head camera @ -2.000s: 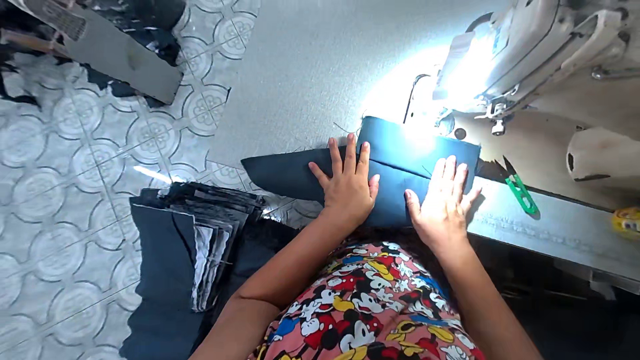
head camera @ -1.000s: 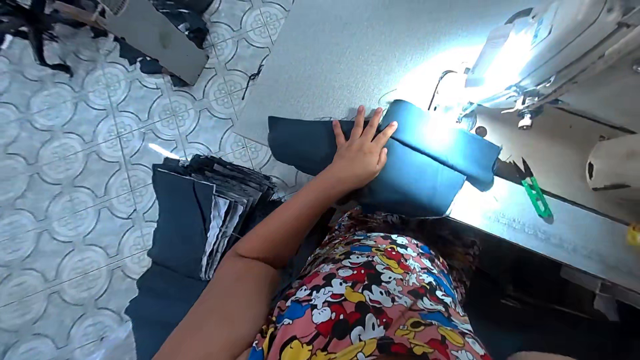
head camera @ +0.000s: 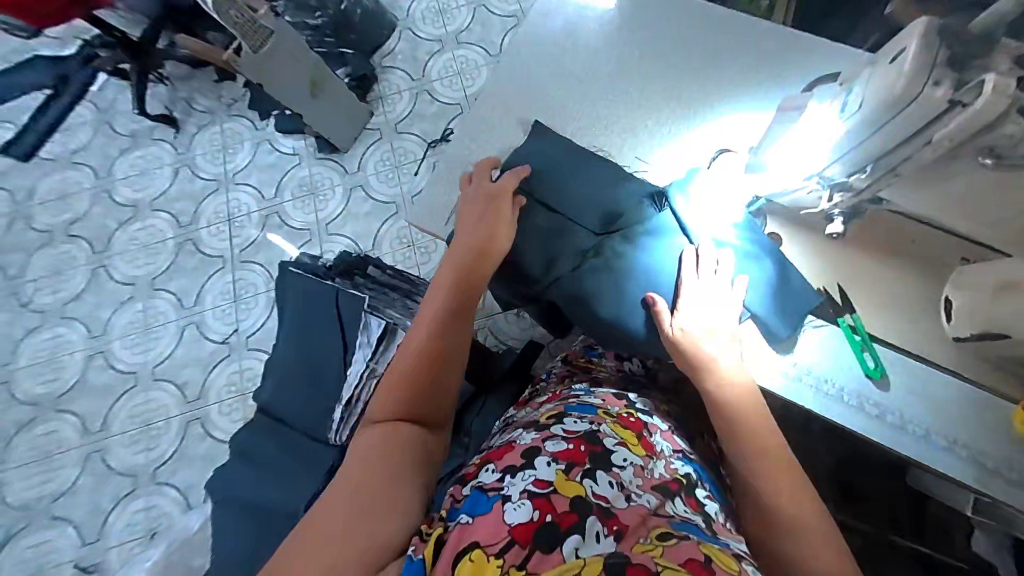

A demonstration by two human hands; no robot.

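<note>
A dark blue-grey fabric piece (head camera: pixel 592 264) with seams and a fold lies across the table edge. At its left edge is my left hand (head camera: pixel 490 204), thumb and fingers curled over the cloth in a grip. My right hand (head camera: pixel 704 308) rests flat on the fabric's right part, fingers extended and palm down. Beyond it stands a sewing machine (head camera: pixel 896 120), whose bright lamp washes out the cloth beside the needle area. Green thread snips (head camera: pixel 860 340) lie right of the cloth, blades pointing away from me.
A stack of dark cut fabric pieces (head camera: pixel 308 344) is at my left, above the tiled floor (head camera: pixel 192 224). The pale table (head camera: pixel 608 72) reaches away behind the cloth. A white cylindrical part (head camera: pixel 980 300) sits at the right. A grey board (head camera: pixel 312 88) and dark scraps are at upper left.
My right hand, out of view one second ago, is back on the cloth. My left hand has moved from the cloth's middle to its left edge. More of the fabric now lies spread out.
</note>
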